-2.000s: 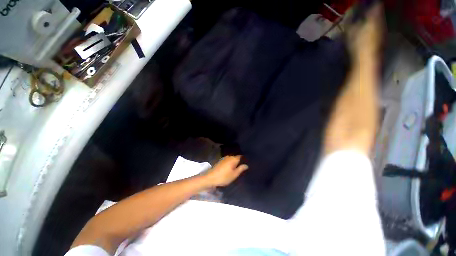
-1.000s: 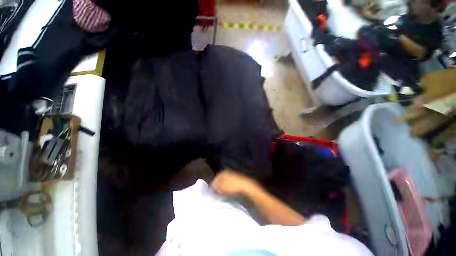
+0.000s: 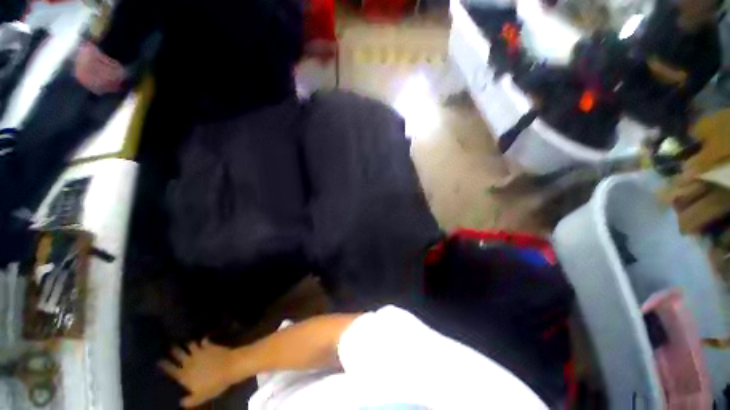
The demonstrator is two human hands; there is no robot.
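A large heap of black fabric (image 3: 360, 184) lies in the middle, with a fold or gap dividing it in two. My right hand (image 3: 204, 372) reaches across to the lower left, over a dark area beside the white table (image 3: 104, 188). Its fingers are spread and nothing shows in it. My left hand is out of the picture. A brown tool box (image 3: 58, 284) with metal bits sits on the table, with yellowish scissors (image 3: 40, 376) below it. The view is blurred.
A red basket (image 3: 504, 237) with dark contents stands at the right, beside a grey-blue tub (image 3: 596, 264) with a pink basket (image 3: 679, 344) inside. Another tub (image 3: 552, 148) with dark pieces stands farther off, near a person (image 3: 680, 72) at upper right.
The view has swung right since the first frame. My right hand has moved from the far upper right, past the heap's near edge, to the lower left. My left hand has left the picture.
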